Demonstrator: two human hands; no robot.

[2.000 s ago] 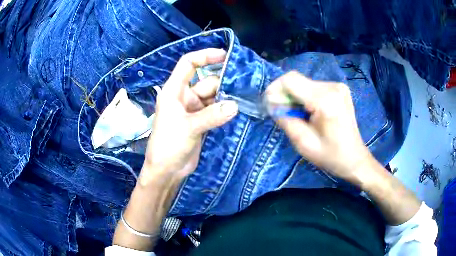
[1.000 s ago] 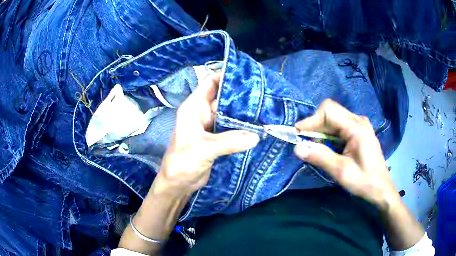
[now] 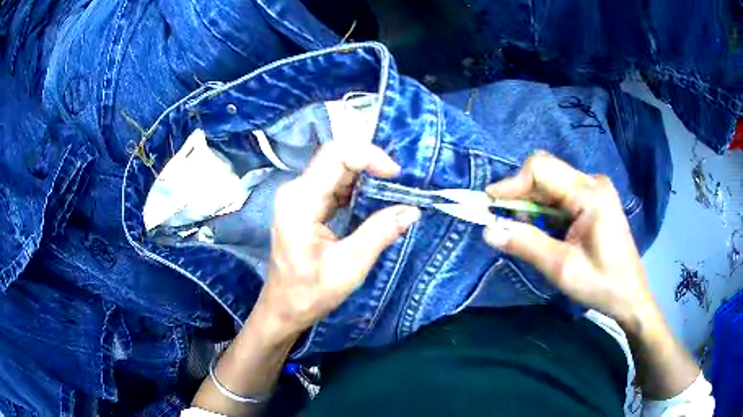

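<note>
Blue jeans (image 3: 326,313) lie across the wearer's lap with the waistband open in a loop and white pocket cloth (image 3: 191,186) showing inside. My left hand (image 3: 330,236) pinches a belt loop (image 3: 395,193) at the waistband between thumb and fingers. My right hand (image 3: 562,232) holds thread snips (image 3: 468,205) with silver blades and a green grip; the blade tips are at the belt loop. Thin tan threads (image 3: 141,147) stand off the waistband's left edge.
Heaped denim garments (image 3: 90,236) lie at the left, more denim (image 3: 586,37) at the upper right. A pale surface (image 3: 688,236) at the right bears dark thread clippings (image 3: 691,283). A blue object (image 3: 727,350) is at the right edge.
My right hand has moved down from its blurred position, and the snips now point left at the belt loop. My left hand has shifted slightly and its fingers have curled more around the waistband edge.
</note>
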